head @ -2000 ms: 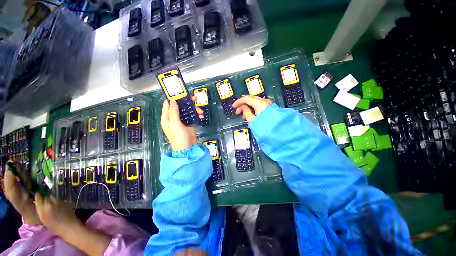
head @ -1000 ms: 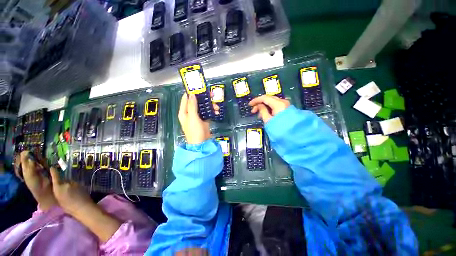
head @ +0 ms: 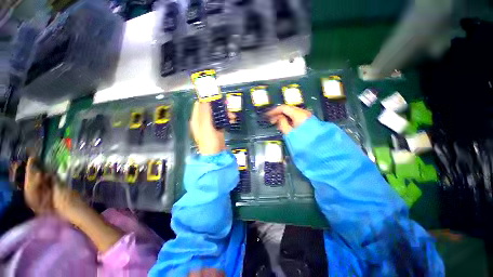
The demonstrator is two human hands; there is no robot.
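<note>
My left hand [head: 204, 132] holds a keypad phone [head: 208, 89] upright above the tray's left part, its yellow frame and bright screen facing me. My right hand [head: 292, 118] is over the blister tray [head: 294, 187], its fingertips at the lower part of another keypad phone [head: 260, 97] in the back row; whether they grip it cannot be told. More lit phones lie in the back row, and two phones, one of them [head: 274, 162] near the middle, lie in the front row. The picture is blurred.
A neighbour tray [head: 121, 153] of phones lies at left, beside a person in pink sleeves [head: 127, 254]. A raised tray of black phones [head: 232, 40] is behind. Green tabs [head: 405, 189] and white pieces [head: 393, 120] lie at right, near a grey post [head: 405, 40] and dark glossy parts [head: 465, 162].
The view has shifted from two seconds ago, moving the bench contents rightward in the picture, and is now blurred. My left hand still holds the phone; my right hand has barely moved over the tray.
</note>
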